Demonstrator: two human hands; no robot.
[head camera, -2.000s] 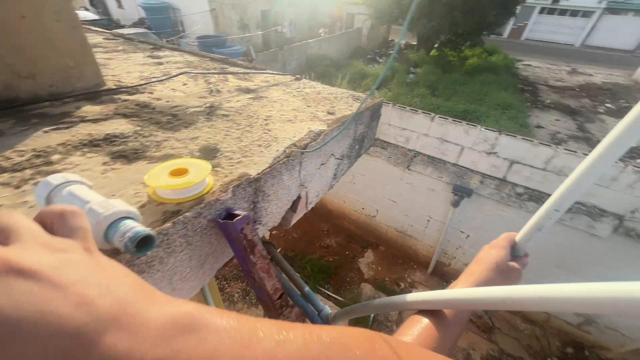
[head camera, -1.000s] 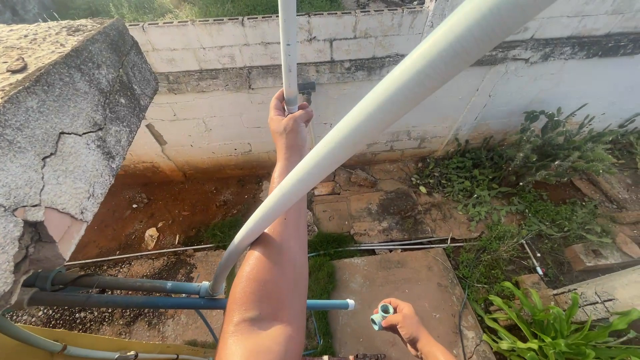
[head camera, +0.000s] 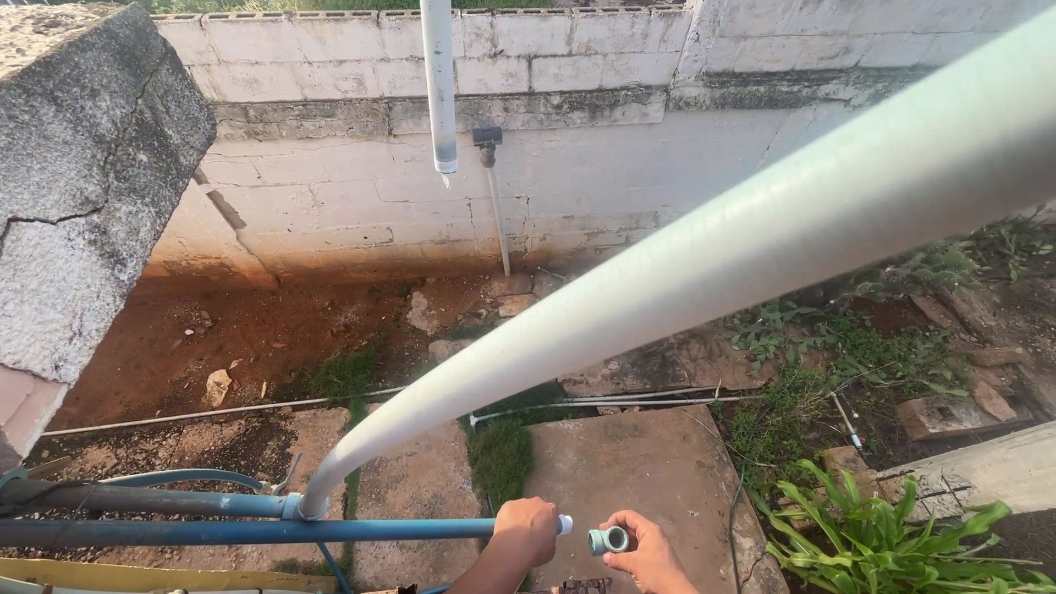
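Observation:
Near the bottom centre, my left hand (head camera: 528, 528) is closed around the end of a blue PVC pipe (head camera: 412, 530), whose tip is wrapped in white tape. Just right of that tip, with a small gap between, my right hand (head camera: 648, 553) holds a green pipe elbow fitting (head camera: 608, 540) with its openings showing. A thick white pipe (head camera: 511, 355) slants down from the upper right to a joint (head camera: 294, 506) above the blue pipe. Another white pipe (head camera: 440, 91) hangs at the top centre, its lower end wrapped in white tape, with no hand on it.
A cracked concrete slab edge (head camera: 99, 157) juts in at the left. A white block wall (head camera: 594, 165) runs across the back, with a thin pipe (head camera: 499, 214) standing before it. Far below lie paving (head camera: 652, 487), thin white pipes and a leafy plant (head camera: 858, 528).
My left hand has let go of the upright white pipe and come down onto the blue pipe's end. My right hand still holds the fitting, now close to that end.

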